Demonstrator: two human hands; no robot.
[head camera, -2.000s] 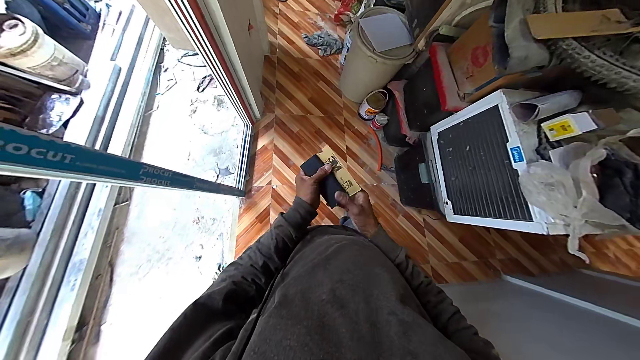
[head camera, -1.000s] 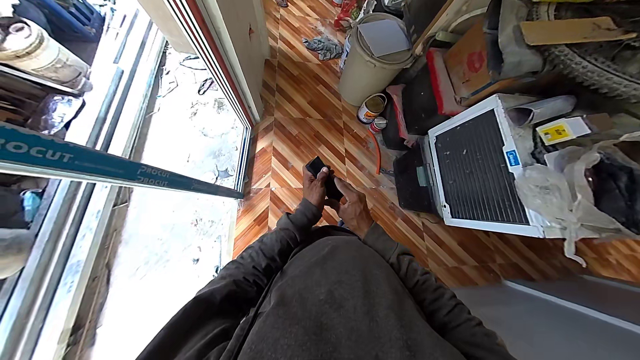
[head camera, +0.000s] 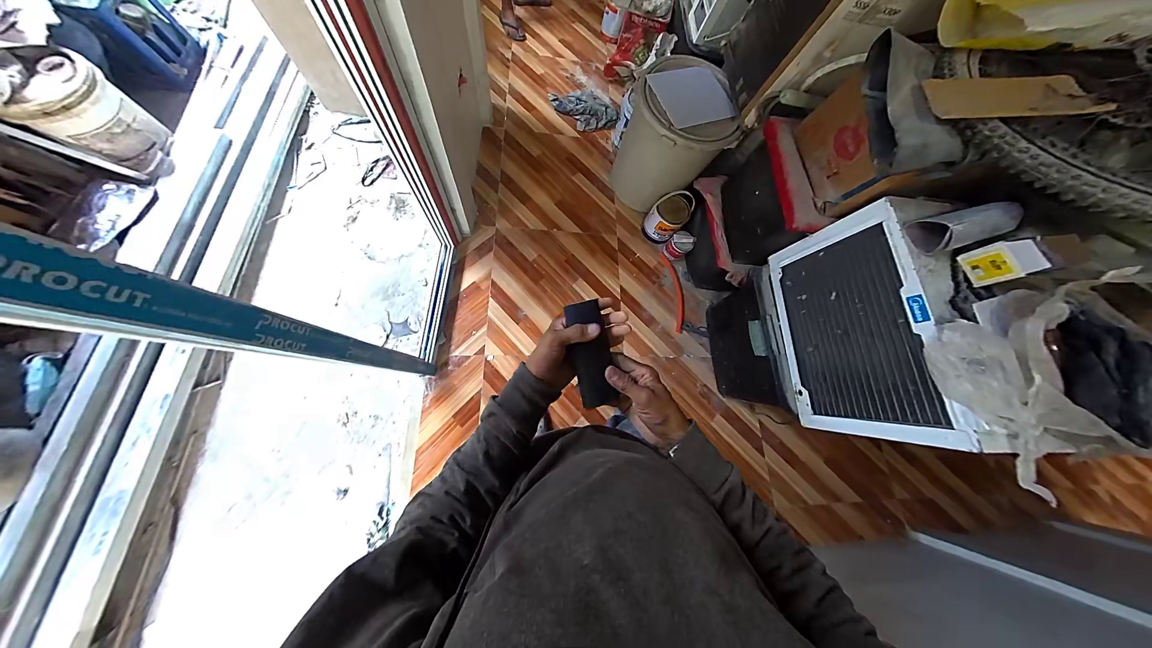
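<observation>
Both hands hold a flat black oblong piece (head camera: 590, 364), which looks like folded sandpaper, upright in front of my body. My left hand (head camera: 564, 349) grips its upper left part, with the thumb across the face and fingertips showing past the far edge. At the lower right edge, my right hand (head camera: 650, 400) pinches it between thumb and fingers. Only the dark face shows; the side turned away is hidden. Beneath the hands is the wood-patterned tile floor (head camera: 558, 189).
Left, a teal-taped frame bar (head camera: 306, 335) crosses the doorway. Ahead stand a lidded bucket (head camera: 661, 148), an open tin (head camera: 669, 216) and a grey rag (head camera: 585, 110). Right are a white-framed appliance (head camera: 864, 333), plastic bags (head camera: 1017, 360) and a tyre (head camera: 1062, 162). Another person's foot (head camera: 512, 25) shows at top.
Two seconds ago a tan printed side showed beside the black one; now only black shows. The hands have turned and shifted the piece between them.
</observation>
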